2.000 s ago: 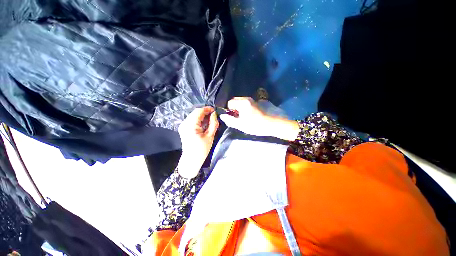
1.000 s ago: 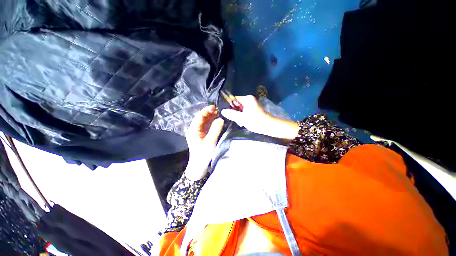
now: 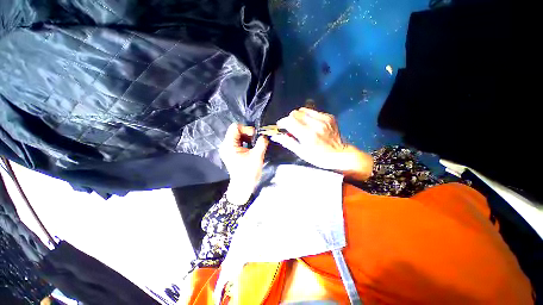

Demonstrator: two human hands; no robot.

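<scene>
A dark coat with shiny quilted lining [image 3: 137, 89] fills the left and upper left of the view. My left hand [image 3: 243, 156] pinches the edge of the coat at the right end of the quilted lining, where the fabric is bunched. My right hand [image 3: 312, 138] is closed around small brass-coloured thread snips [image 3: 270, 129]. Their points lie at the coat edge, close beside my left fingertips. Any thread between them is too small to see.
A blue floor [image 3: 345, 65] with scattered bits lies beyond my hands. Black garments [image 3: 470, 83] are at the right. A white table surface [image 3: 131, 226] shows at the lower left, with dark cloth [image 3: 89, 274] over it. A pale apron covers my lap.
My right hand has turned, so the snips now point left to the coat edge instead of up and left. My left fingers have closed nearer together on the edge. The coat has barely moved.
</scene>
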